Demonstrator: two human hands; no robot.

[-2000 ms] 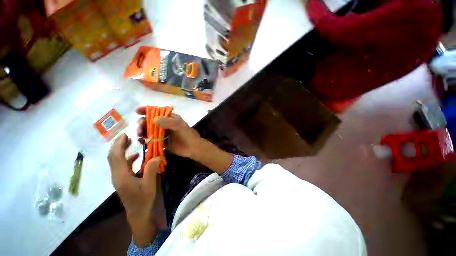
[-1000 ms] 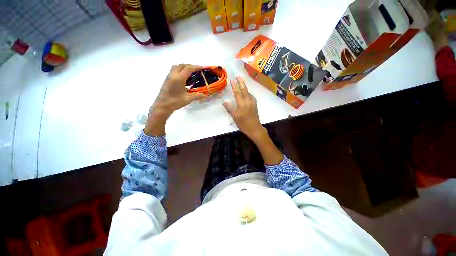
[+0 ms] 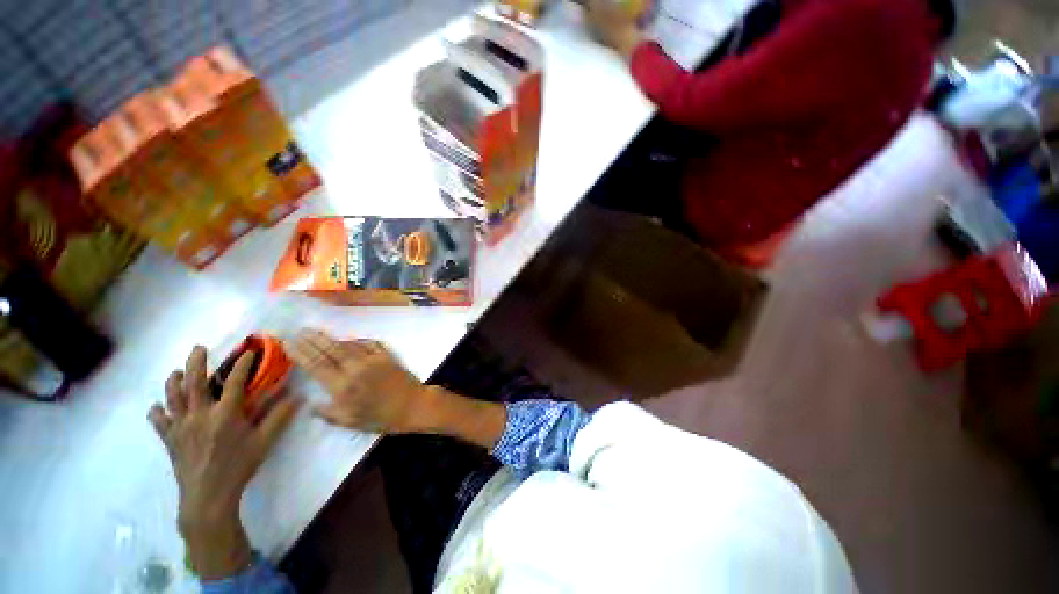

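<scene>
An orange coil [image 3: 273, 360] with a dark middle lies on the white table [image 3: 389, 337] at the left. My left hand [image 3: 215, 435] is over its near side, thumb and index finger around it, the other fingers spread; the hand hides part of the coil. My right hand [image 3: 366, 385] is open, palm down, with its fingertips close to the coil's right side. Whether they touch it is blurred. An orange and dark grey retail carton [image 3: 406, 258] lies flat beyond my hands.
Orange-yellow cartons [image 3: 192, 163] stand at the back left, beside a red and gold bag [image 3: 76, 250]. An open display carton [image 3: 499, 145] stands further back. Greyish round lumps [image 3: 151, 574] lie near the bottom left. A person in red [image 3: 778, 116] is at the right, above a brown box [image 3: 633, 296].
The view has turned, so everything sits elsewhere in the picture. My left hand has opened wider over the coil. My right hand remains open beside it, its fingers now pointing towards the coil.
</scene>
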